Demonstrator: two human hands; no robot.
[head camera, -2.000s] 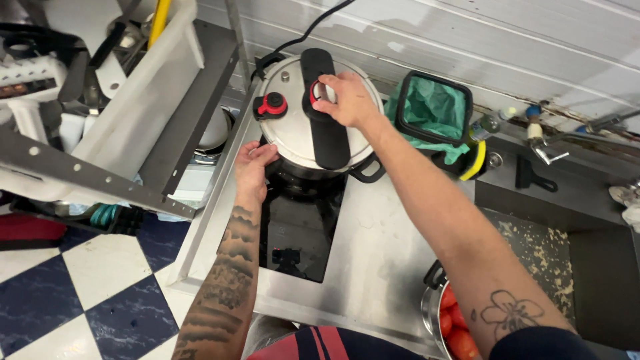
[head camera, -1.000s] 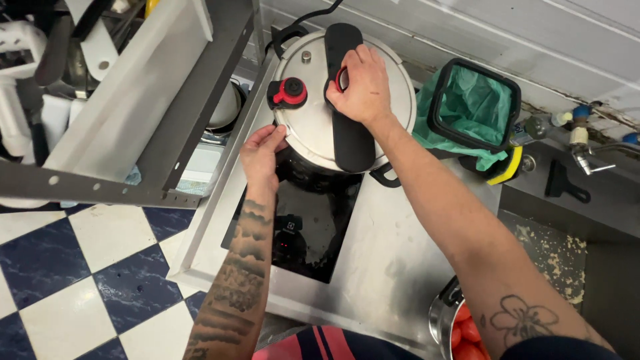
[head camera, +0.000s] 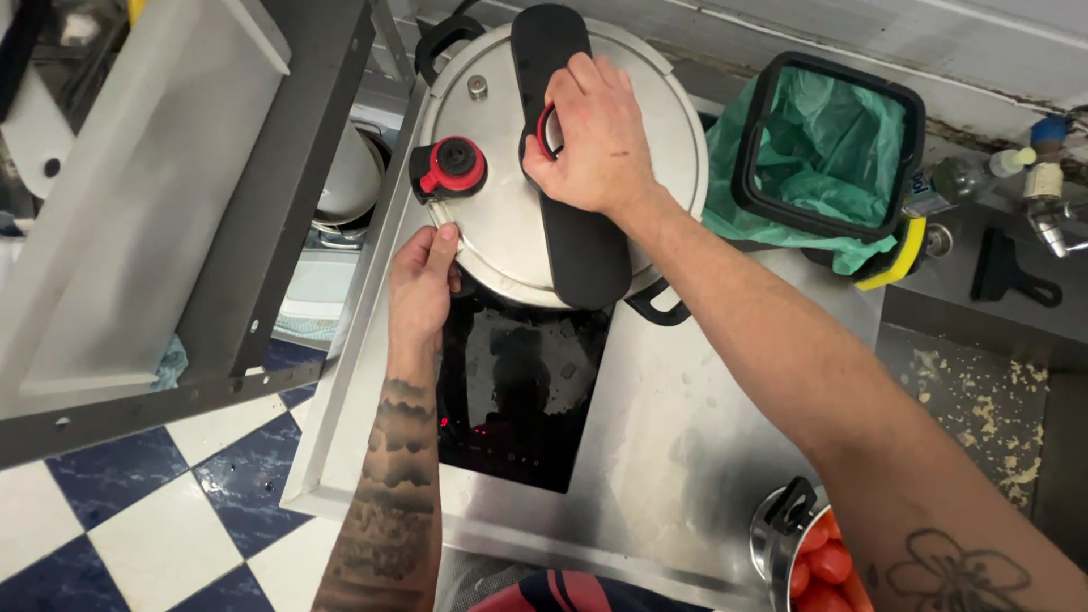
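Note:
A large steel pressure cooker (head camera: 497, 217) with a black bar across its lid stands on the back of a black glass induction hob (head camera: 518, 391). My right hand (head camera: 599, 140) is on the bar at its centre, fingers curled around the red-edged knob or grip (head camera: 544, 132). At the lid's near left rim, my left hand (head camera: 425, 276) rests thumb and fingers against the edge, just below the red and black valve (head camera: 455, 166). The pot's lower body is mostly hidden under the lid. Red digits glow on the hob.
A bin with a green bag (head camera: 829, 153) stands right of the cooker. Further right are a sink (head camera: 977, 408) with food bits, a black scraper (head camera: 1011, 268) and a tap (head camera: 1050, 212). A pot of tomatoes (head camera: 778, 544) is at the near right, a metal shelf (head camera: 280, 212) at the left.
The view has moved closer to the cooker. Both hands keep nearly the same places on the lid; the right hand's fingers lie further over the bar's centre than two seconds ago.

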